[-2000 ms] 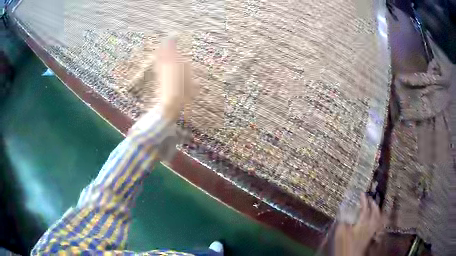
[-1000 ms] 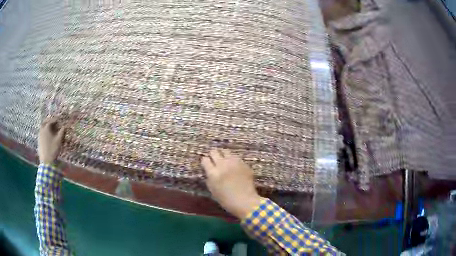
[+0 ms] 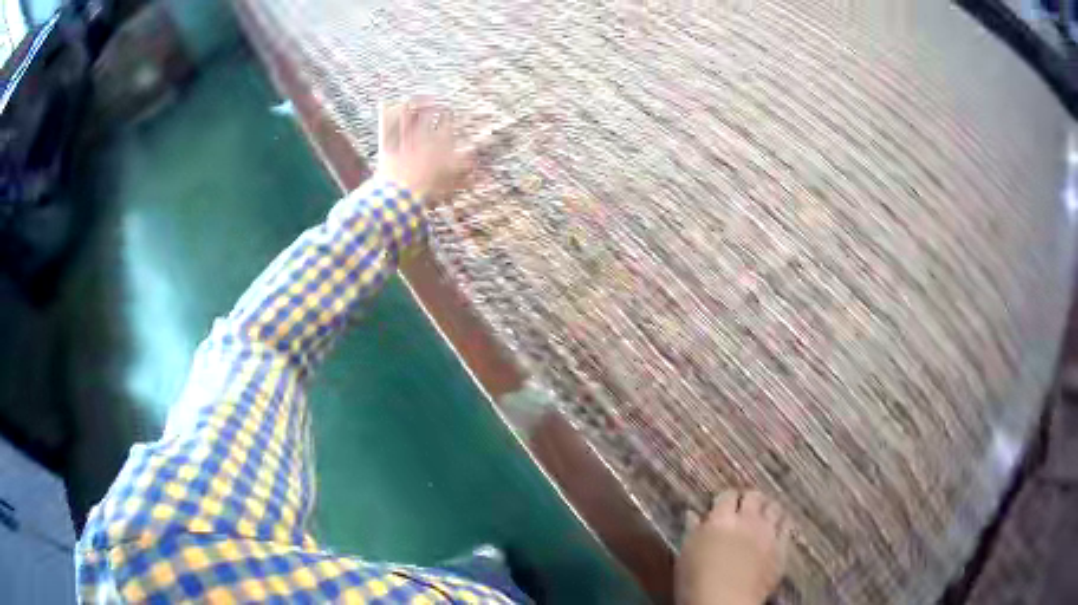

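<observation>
The beige-brown tweed fabric point(image 3: 733, 272) with coloured flecks and ribbed lines lies spread over the table. My left hand point(image 3: 426, 148) rests palm down on the cloth near its long side edge and seems to hold nothing. My right hand point(image 3: 733, 550) is at the bottom of the picture, on the cloth close to the same edge. Its fingertips touch the top surface; its thumb side is not clear, so I cannot tell if it pinches the cloth. A shiny clear straightedge point(image 3: 1005, 455) lies across the cloth at the right.
The reddish-brown table edge point(image 3: 579, 473) runs diagonally beside the cloth, with a small whitish translucent piece point(image 3: 528, 404) on it. The green floor point(image 3: 390, 414) is at the left. Dark objects stand at the upper left. Brownish material lies beyond the straightedge at the lower right.
The view has turned left, so the straightedge shows farther right. My left hand now lies flatter on the cloth near its edge. My right hand appears lower in the picture, still at the edge.
</observation>
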